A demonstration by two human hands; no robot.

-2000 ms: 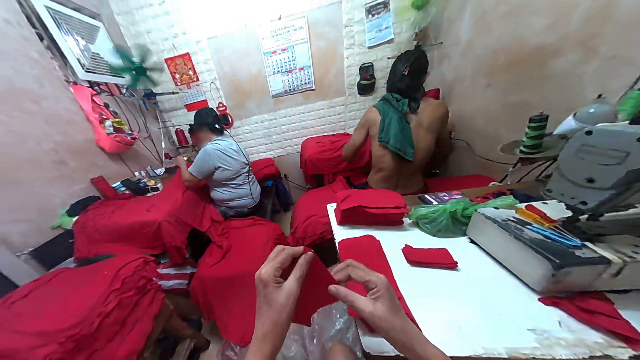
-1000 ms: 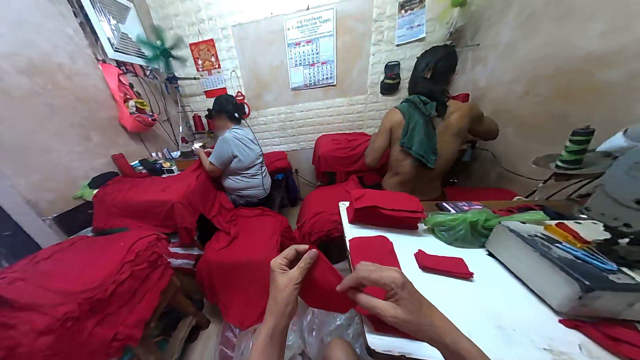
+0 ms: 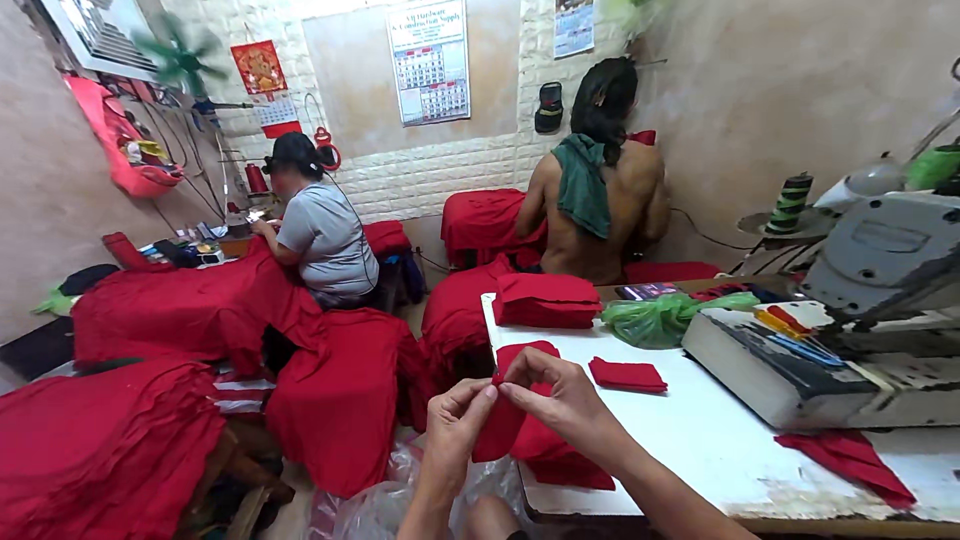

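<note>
My left hand [image 3: 457, 420] and my right hand [image 3: 551, 390] pinch the top edge of a small red cloth piece [image 3: 497, 429] between thumbs and fingertips, and the cloth hangs down between them. Behind and below it, a stack of red fabric [image 3: 566, 465] lies on the white sewing table [image 3: 660, 457], partly hidden by my right hand and arm. A small folded red cloth [image 3: 628, 375] rests to the right of my hands. Farther back on the table stands a thick stack of folded red cloth [image 3: 547, 301].
An industrial sewing machine [image 3: 795, 375] with screwdrivers on its base stands at right, beside a green plastic bag [image 3: 664, 321]. Heaps of red fabric [image 3: 337, 397] cover the left. Clear plastic bags [image 3: 375, 510] lie below. Two people sit working farther back, turned away.
My hands have come together at the cloth's top edge; a second ago they were farther apart along it.
</note>
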